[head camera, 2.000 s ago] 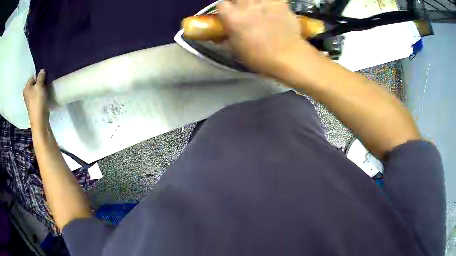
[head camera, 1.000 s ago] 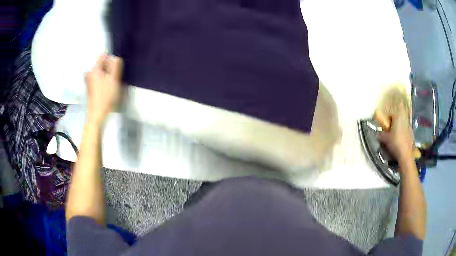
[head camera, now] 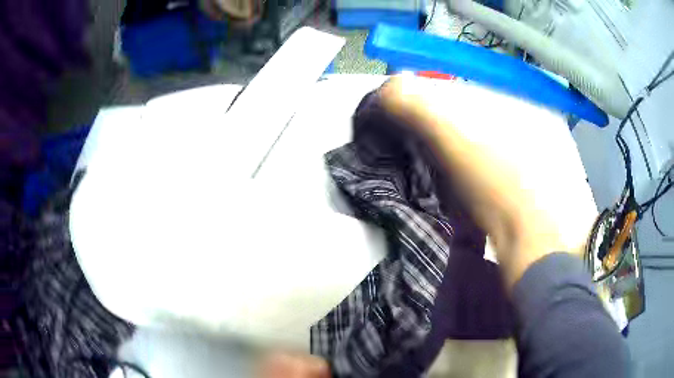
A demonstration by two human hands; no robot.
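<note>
The garment lies bunched on the white pressing surface, with dark plaid cloth (head camera: 421, 255) in the middle and dark purple lining (head camera: 477, 299) to its right. My right hand (head camera: 399, 96) reaches across to the garment's far end and is closed on the dark cloth; its fingers are mostly hidden. My left hand (head camera: 292, 365) is blurred and cut off at the bottom edge, beside the plaid's near end; its grip cannot be made out. The steam iron (head camera: 619, 240), with an orange-brown handle, stands at the right table edge, away from both hands.
The white padded form (head camera: 207, 244) fills the left and middle. A long blue piece (head camera: 480, 66) and a pale hose (head camera: 547, 52) run along the far right. Black cords hang above the iron. A checked heap (head camera: 63, 288) lies at lower left.
My right hand has let go of the iron and moved up to the garment. The flat dark cloth is now gathered, with plaid showing. My left hand has moved to the bottom edge. The view has shifted.
</note>
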